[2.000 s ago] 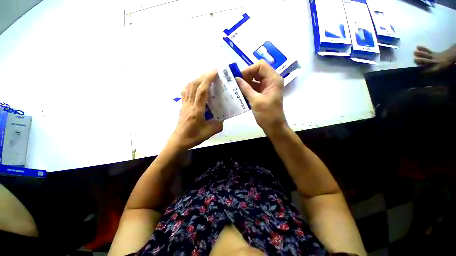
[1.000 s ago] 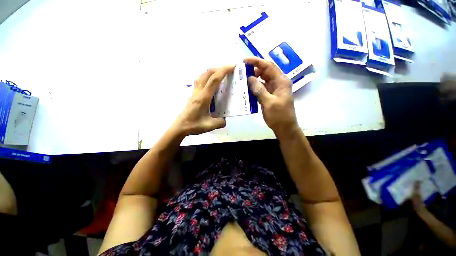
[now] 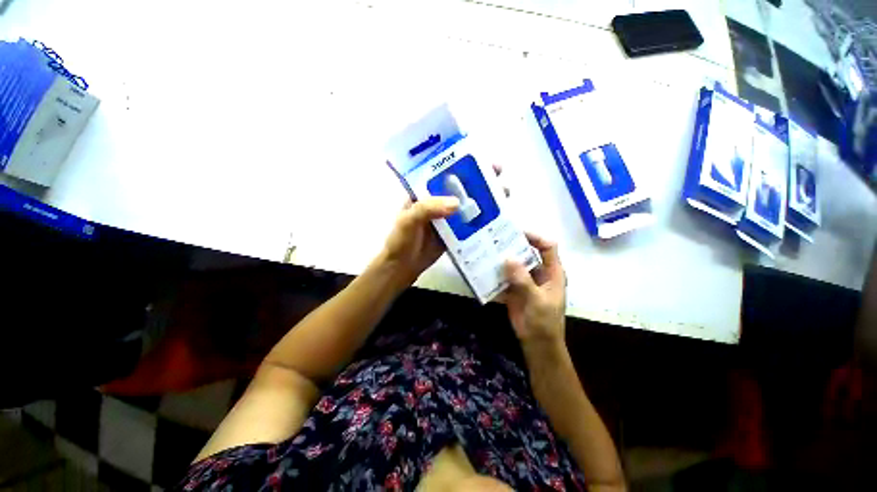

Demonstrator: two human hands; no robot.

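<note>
A slim white and blue retail box (image 3: 481, 249) is held face up and tilted above the table's front part. Its hang tab points away from me, and a dark-blue square with a pale device shape shows on its face. My left hand (image 3: 423, 233) grips its left side, the thumb on the blue square. My right hand (image 3: 537, 288) holds the near end at the right corner. Another box (image 3: 569, 144) lies on the table to the right, its near end flap sticking out.
Several waiting boxes (image 3: 731, 144) lie at the right of the white table (image 3: 240, 115). A black phone (image 3: 658, 33) lies at the far edge. A stack of boxes (image 3: 56, 133) stands at the left, with a blue box (image 3: 43, 213) before it. Shiny grey items (image 3: 859, 48) show at far right.
The held box has turned from its text side to its picture side, hang tab now visible. The view has shifted, bringing the phone into sight. The neighbour's hand and bundle of boxes at right are gone.
</note>
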